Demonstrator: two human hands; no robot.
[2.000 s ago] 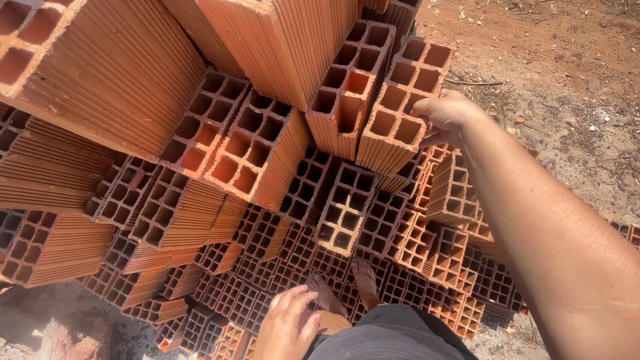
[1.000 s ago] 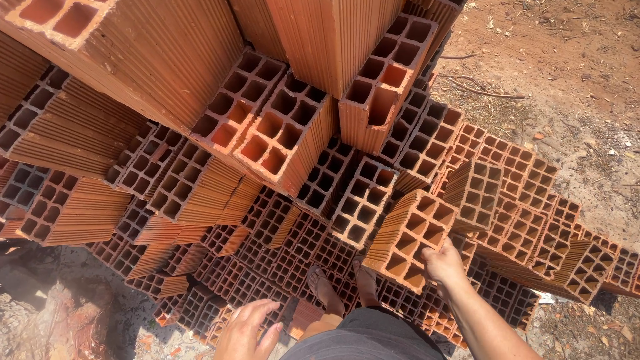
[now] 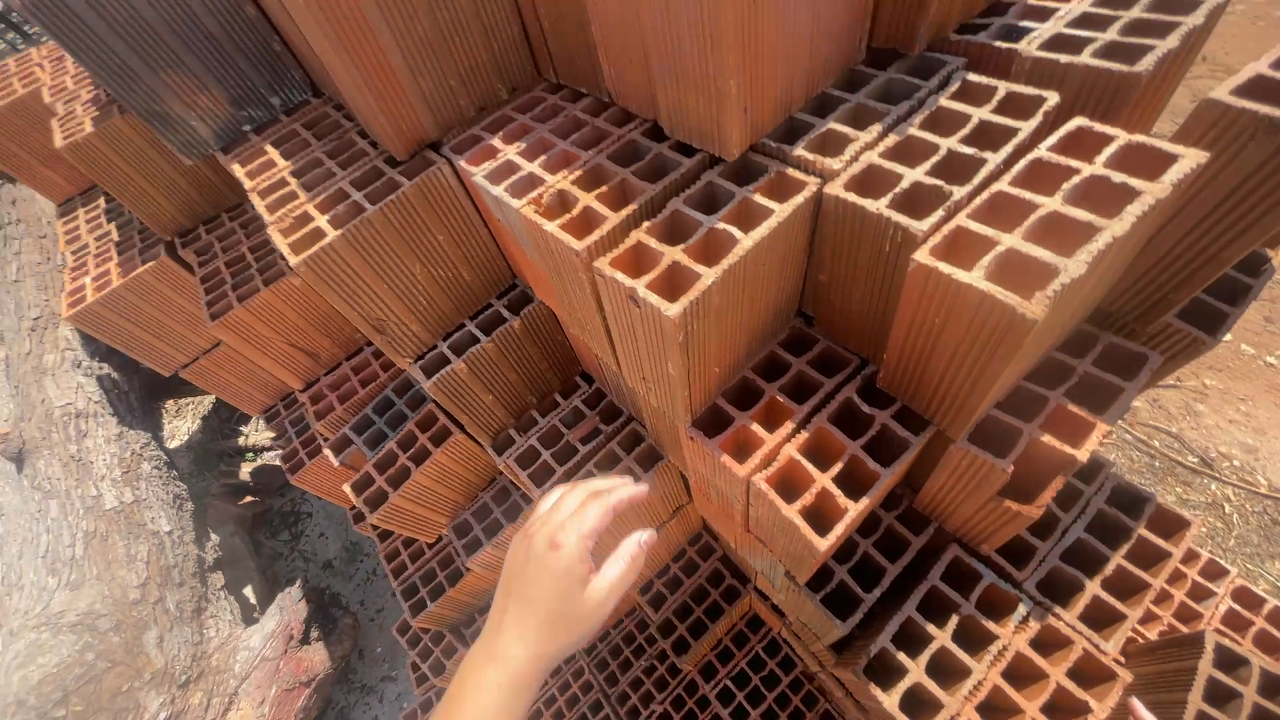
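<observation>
My left hand (image 3: pixel 565 565) reaches up from the bottom centre, palm down, fingers loosely spread and holding nothing, over the lower hollow clay bricks. Of my right hand (image 3: pixel 1138 709) only a fingertip shows at the bottom edge, towards the right; whether it touches anything cannot be told. Just left of that fingertip, a hollow clay brick (image 3: pixel 1050 668) stands on end beside another hollow brick (image 3: pixel 940 632), their square cells facing up. Above my left hand, a pale-rimmed brick (image 3: pixel 710 240) stands upright in the stepped stack.
Taller upright bricks (image 3: pixel 730 65) rise at the top. More bricks (image 3: pixel 360 260) step down on the left, beside a thick tree trunk (image 3: pixel 90 480) with rough bark. Dry earth with straw (image 3: pixel 1210 440) lies along the right side.
My right hand moved a hollow brick from high in the stack down beside a lower one, and is now almost out of view. The view has swung up and left; my feet no longer show.
</observation>
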